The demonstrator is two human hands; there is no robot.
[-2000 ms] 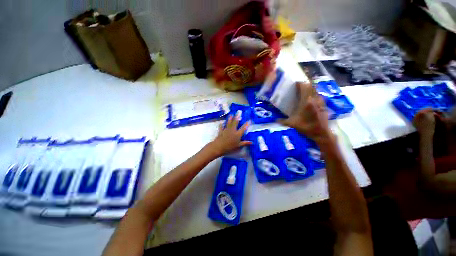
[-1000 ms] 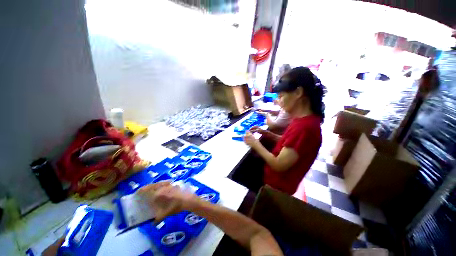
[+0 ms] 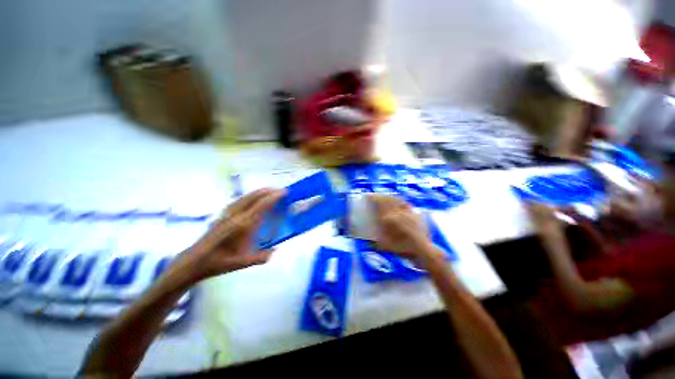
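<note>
The frame is blurred. My left hand [image 3: 240, 231] holds a blue blister tray [image 3: 302, 207] with a white charger, raised and tilted over the table. My right hand [image 3: 400, 228] holds a white-and-blue retail box [image 3: 361, 216] close to the tray's right end. Whether tray and box touch is not clear. Another blister tray [image 3: 326, 291] with charger and coiled cable lies on the table below my hands. More blue trays [image 3: 377, 260] lie partly behind my right hand.
An overlapping row of retail boxes [image 3: 76, 270] lies at left. Several blue trays [image 3: 407, 183] lie behind my hands, before a red bag [image 3: 337, 118] and dark flask [image 3: 283, 118]. A brown paper bag [image 3: 159, 92] stands at back left. A person in red [image 3: 622, 285] works at right.
The view has swung back left from the neighbour and cartons. My left hand, at the lower left edge before, now holds its tray up near the box in my right hand.
</note>
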